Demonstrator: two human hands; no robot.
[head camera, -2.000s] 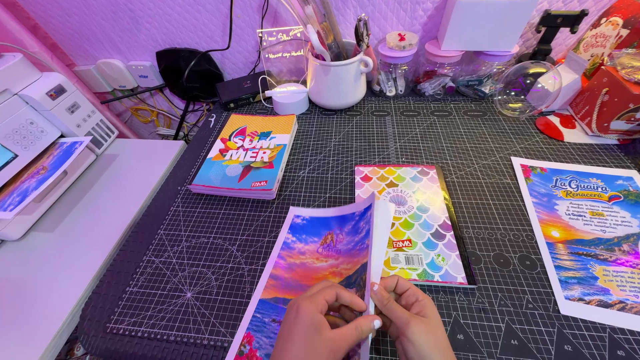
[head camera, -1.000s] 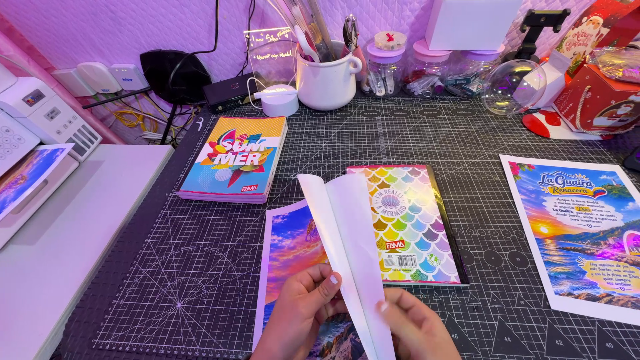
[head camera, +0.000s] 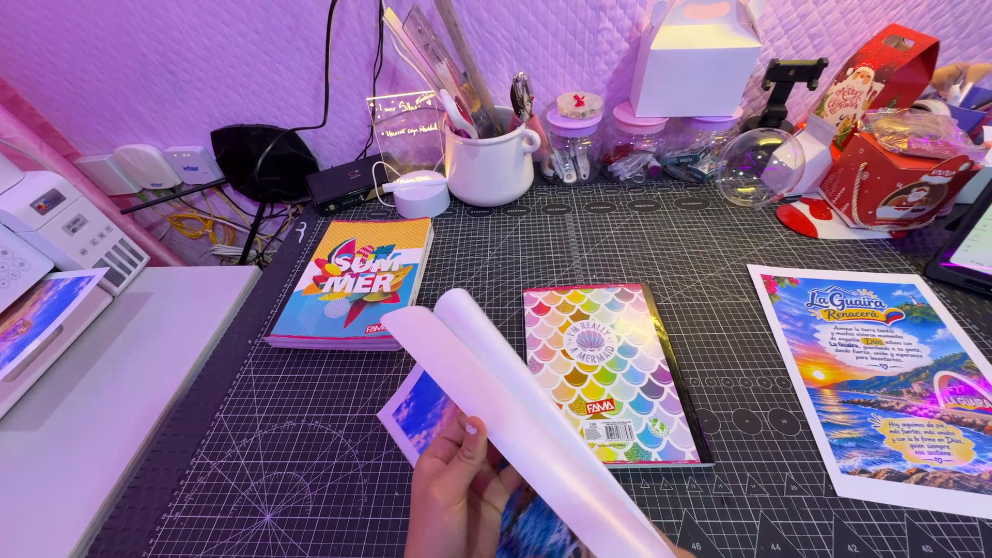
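My left hand grips a printed sunset sheet with thumb and fingers, above the black cutting mat. A white sheet or backing curls up and away from it, toward the right. Only a sliver of my right hand shows at the bottom edge, behind the white sheet; its grip is hidden. A notebook with a scale-pattern cover lies just right of the curled sheet. Farther left are stacked notebooks with a "Summer" cover. Another printed sheet lies flat at the right.
At the back stand a white mug of tools, lidded jars, a white box, a clear ball and red Christmas boxes. A printer holding a print is at the left. A screen device sits at the right edge.
The white layer, seen edge-on two seconds ago between both hands, has opened into a wide curl leaning left. My right hand has dropped mostly out of view behind it.
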